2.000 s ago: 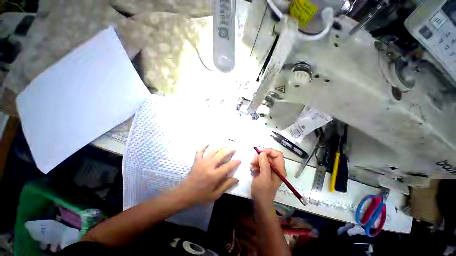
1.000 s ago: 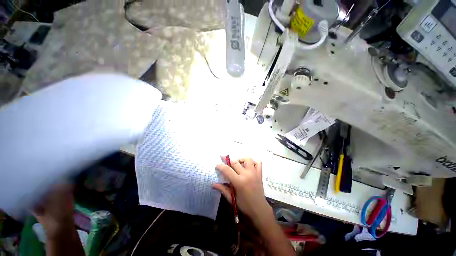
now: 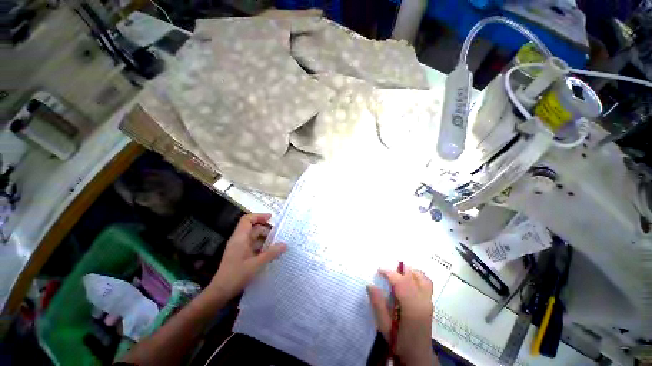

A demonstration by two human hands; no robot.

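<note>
A white sheet with dense fine rows lies at the table's front edge, its upper part washed out by the lamp glare. My left hand is at the sheet's left edge, thumb on top and fingers at or under the edge. My right hand holds a thin dark-red pen or pencil upright between thumb and fingers, over the sheet's right edge. Its lower end is near the bottom of the picture.
The cream-white sewing machine stands right, with its lamp. Black snips, a printed slip, a steel ruler and a yellow-and-black tool lie by it. Beige fabric panels lie behind; a green basket stands lower left.
The view has swung left. The plain white sheet that swept across the left is no longer seen separately. My left hand has come to the ruled sheet's edge; my right hand still holds the red stick.
</note>
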